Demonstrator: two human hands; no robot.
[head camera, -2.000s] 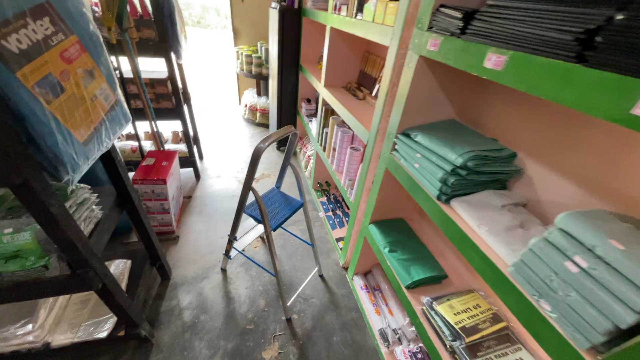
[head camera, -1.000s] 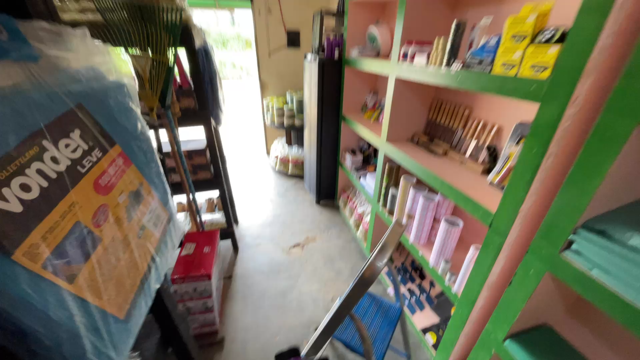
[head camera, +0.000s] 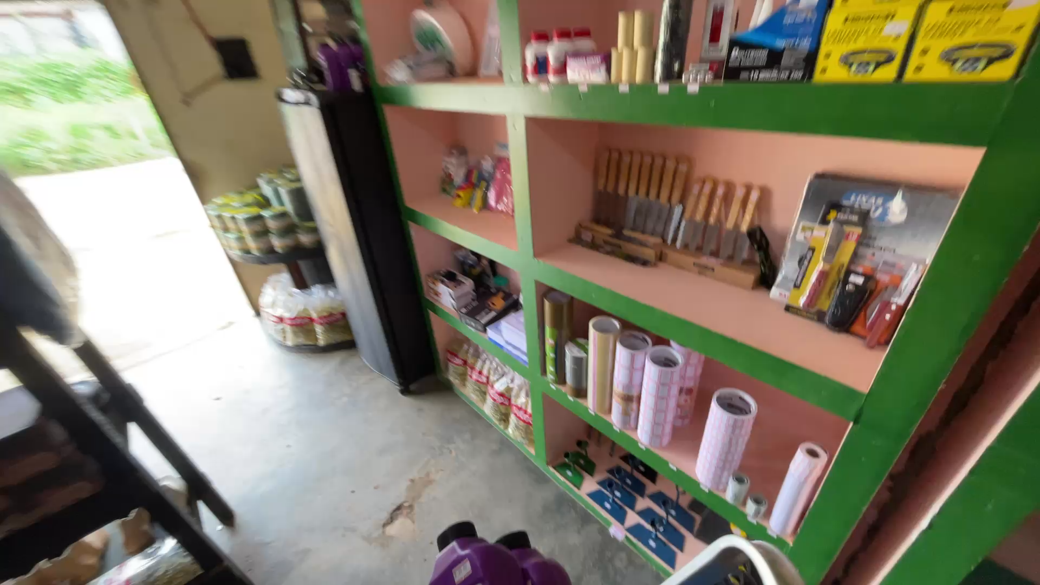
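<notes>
Neither my left hand nor my right hand shows in the head view. At the bottom edge stand purple bottles (head camera: 496, 562) with black caps; their lower parts are cut off, and whatever holds or supports them is hidden. To their right, a pale curved frame (head camera: 735, 548) rises into view, possibly the top of the stepladder. Beyond it, rolls of patterned material (head camera: 660, 396) stand upright on a green-edged shelf. Knives with wooden handles (head camera: 642, 195) lean in a row one shelf higher. Blue metal hoe or trowel blades (head camera: 658, 532) lie on the lowest shelf.
The green-and-pink shelving unit (head camera: 926, 325) fills the right side. A tall black cabinet (head camera: 366, 244) stands at its far end, near a round rack of cans (head camera: 272, 227) and bagged goods (head camera: 305, 313). A dark rack (head camera: 122, 439) is at left, with concrete floor (head camera: 325, 455) between.
The view has moved forward along the shelves. Purple bottles now appear at the bottom edge, where the earlier frames show none. The stepladder's blue step has left the view.
</notes>
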